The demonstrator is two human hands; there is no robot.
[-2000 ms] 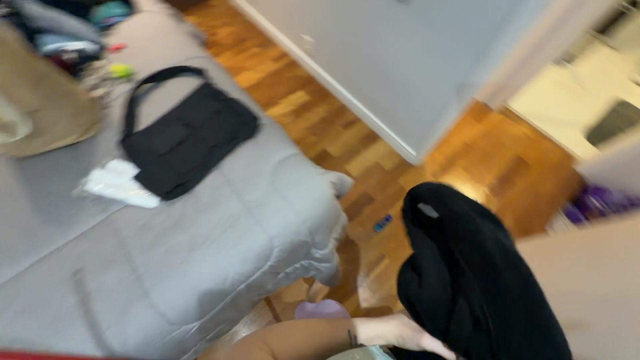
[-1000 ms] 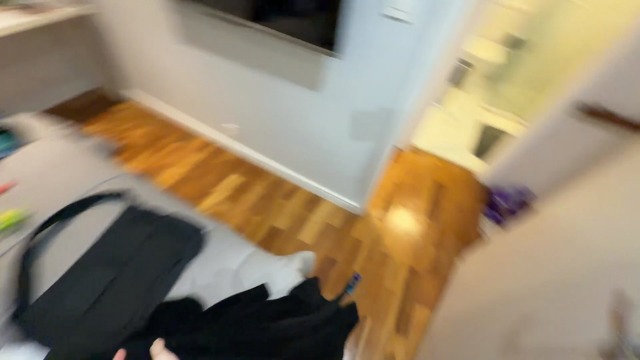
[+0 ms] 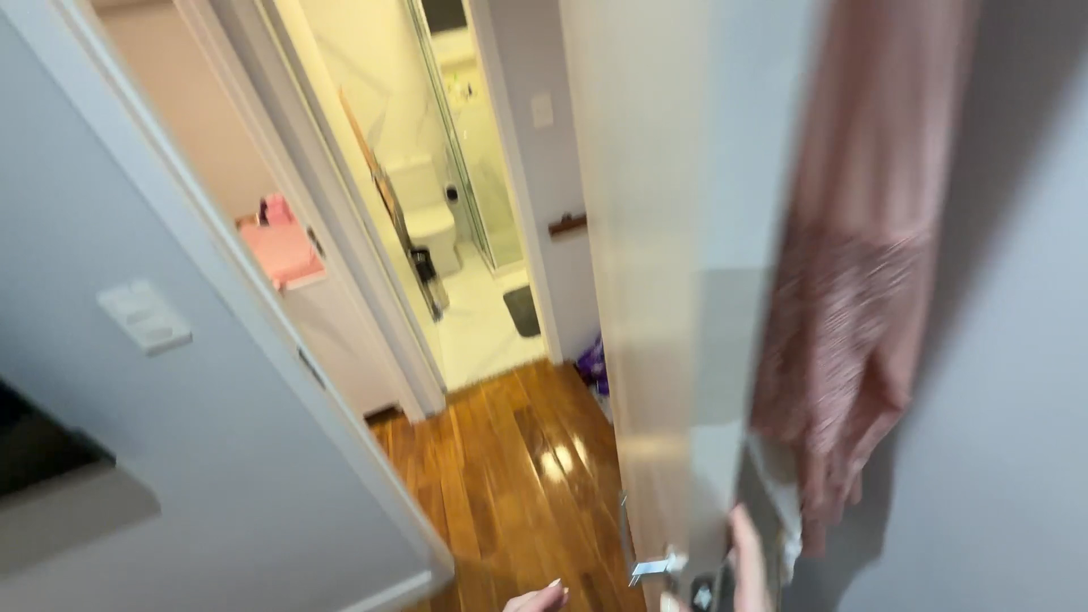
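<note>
At the bottom edge, left of the door handle, only the fingertips of my left hand [image 3: 537, 597] show; whether they hold anything is hidden. My right hand [image 3: 748, 561] is at the edge of the open door [image 3: 654, 340], by its metal lever handle [image 3: 654, 569] and lock; its fingers are partly cut off by the frame, so its grip is unclear. A pink garment with a lacy part [image 3: 850, 323] hangs just behind the door, to the right of my right hand. No black cloth shows in this view.
Wooden floor [image 3: 518, 476] leads through the doorway to a lit bathroom with a toilet [image 3: 429, 225], a glass shower screen [image 3: 459, 144] and a dark mat [image 3: 522, 311]. A purple item [image 3: 592, 364] lies by the door. A wall with a switch plate [image 3: 144, 316] stands at left.
The view has swung right from the bed to the doorway. The bed, black bag and black cloth seen earlier are out of view. My right hand is now at the door.
</note>
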